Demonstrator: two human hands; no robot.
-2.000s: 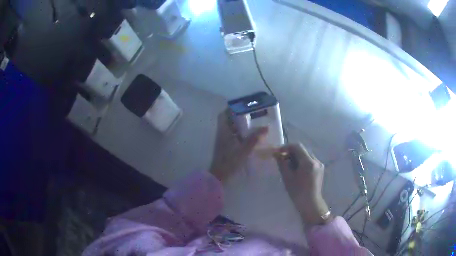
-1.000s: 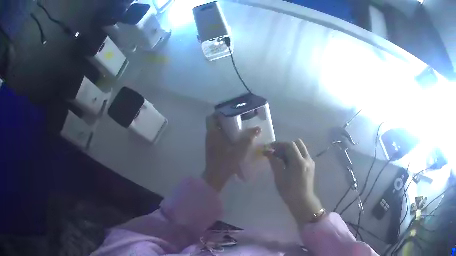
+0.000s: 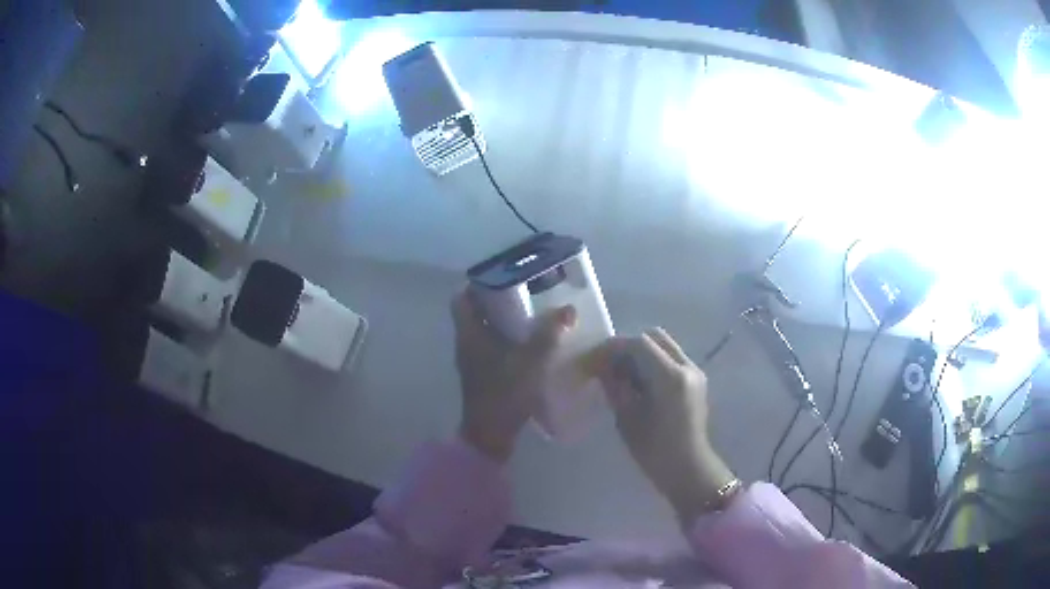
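A white mini projector (image 3: 581,301) with a dark front face stands tilted in front of me at the centre. My left hand (image 3: 501,374) is wrapped round its left side, with a finger or thumb on the near face. My right hand (image 3: 659,403) is at the projector's lower right side, with fingers curled and pinched together. A small yellowish thing shows blurred at its fingertips; I cannot tell what it is. The lower part of the projector is partly hidden by my hands.
Another white projector (image 3: 311,324) lies at left, with several more along the left edge. A cabled projector (image 3: 428,94) stands beyond, its lead running toward mine. At right are a black remote control (image 3: 900,397), metal tools (image 3: 786,357), tangled cables and a glowing projector (image 3: 892,285).
The view has shifted, so the bench things sit further left and lower. Both hands stay at the projector. The yellowish thing at my right fingertips shows less than before.
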